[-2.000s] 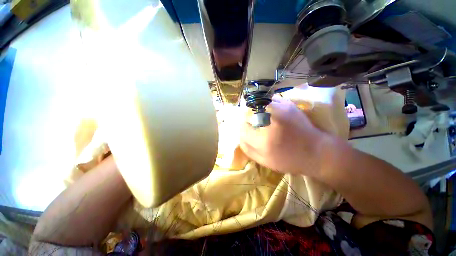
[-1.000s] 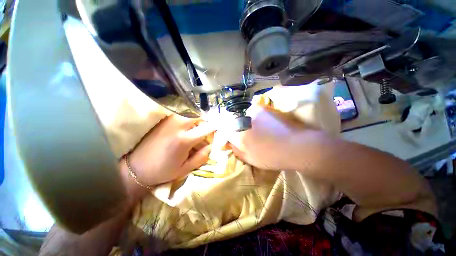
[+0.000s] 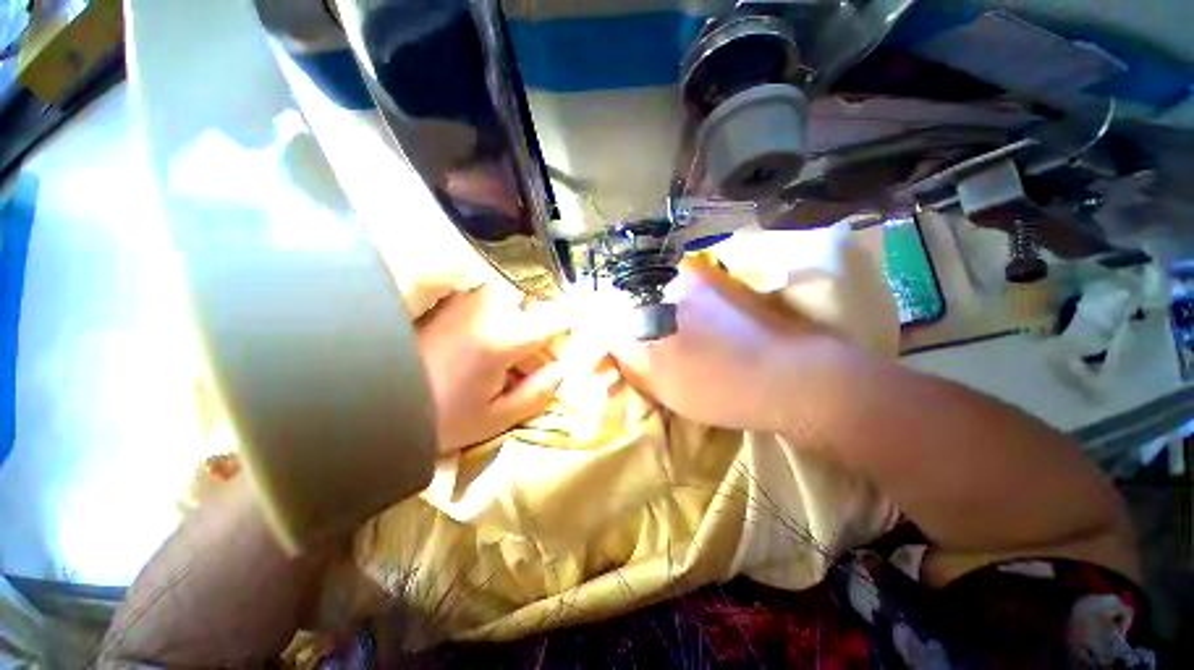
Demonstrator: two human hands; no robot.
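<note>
A soft pale-yellow cloth (image 3: 576,511) lies bunched in front of me and over the table's front edge. My left hand (image 3: 487,367) is on the cloth left of the lit needle area, fingertips pinching its small folds; its wrist is hidden behind the cream lamp or cover. My right hand (image 3: 714,347) grips the cloth just right of the same spot, fingertips partly behind the tension assembly (image 3: 648,295). The sewing machine head (image 3: 602,144), white with a blue stripe, stands above both hands. Glare hides the needle and presser foot.
The large cream lamp or cover (image 3: 301,327) blocks much of the left side. A phone with a lit green screen (image 3: 911,271) lies right of the needle. White crumpled scraps (image 3: 1103,314) lie at the table's right. A large thread knob (image 3: 753,138) juts from the machine head.
The view has shifted, so the cream cover now hides my left wrist and bracelet. Both hands stay at the lit spot on the cloth. The phone screen has turned green.
</note>
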